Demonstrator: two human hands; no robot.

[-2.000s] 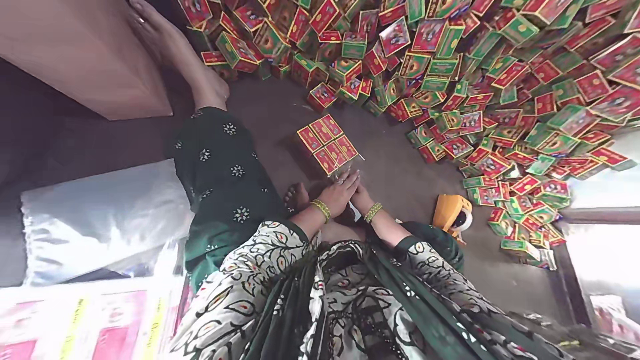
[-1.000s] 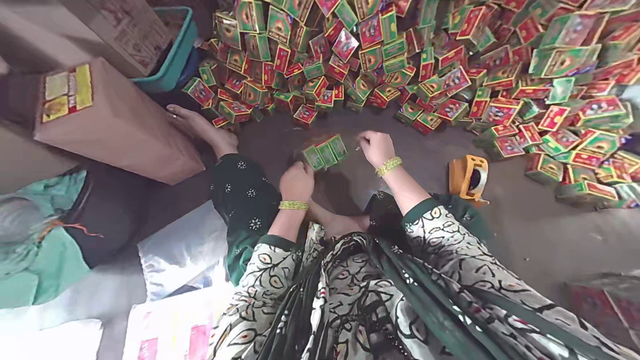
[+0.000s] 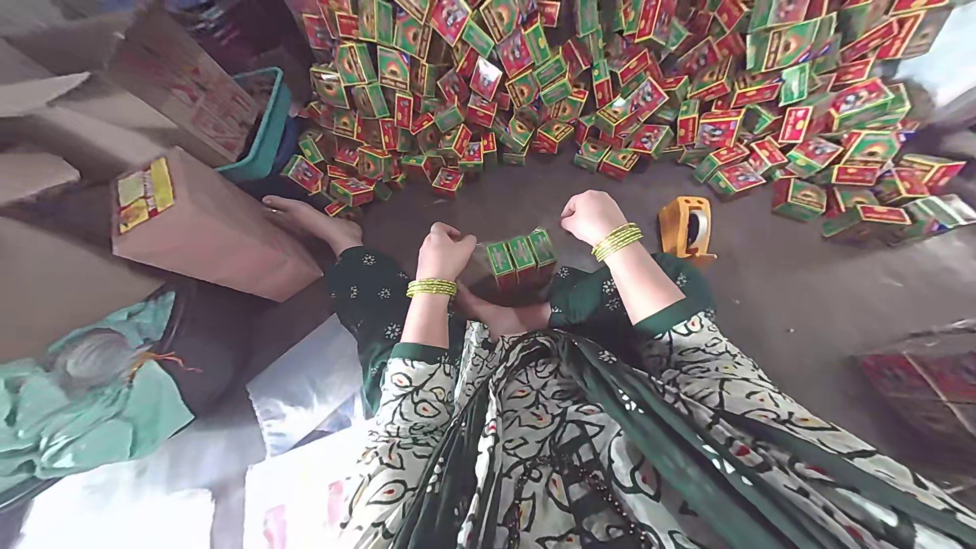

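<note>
A small block of red and green cardboard boxes [image 3: 521, 261] stands on the floor between my two hands, green ends up, with a clear shiny film about it. My left hand [image 3: 445, 252] is curled just left of the block, near the film's edge. My right hand [image 3: 593, 218] is curled above the floor, to the right of the block and a little farther out. Whether either hand pinches film or tape is too fine to see. A yellow tape dispenser [image 3: 674, 229] with a pale roll stands right of my right hand.
A large heap of similar red and green boxes [image 3: 488, 84] spreads across the far floor. At left stand a brown carton [image 3: 221, 229] and a teal tub [image 3: 268, 126]. Clear plastic sheets [image 3: 309, 374] and green cloth [image 3: 114, 427] lie at lower left. A wrapped red bundle [image 3: 926, 374] is at right.
Two seconds ago my hands were together beside the block, whose red faces were up. They have moved apart to either side, and green ends now face up. The view has shifted left.
</note>
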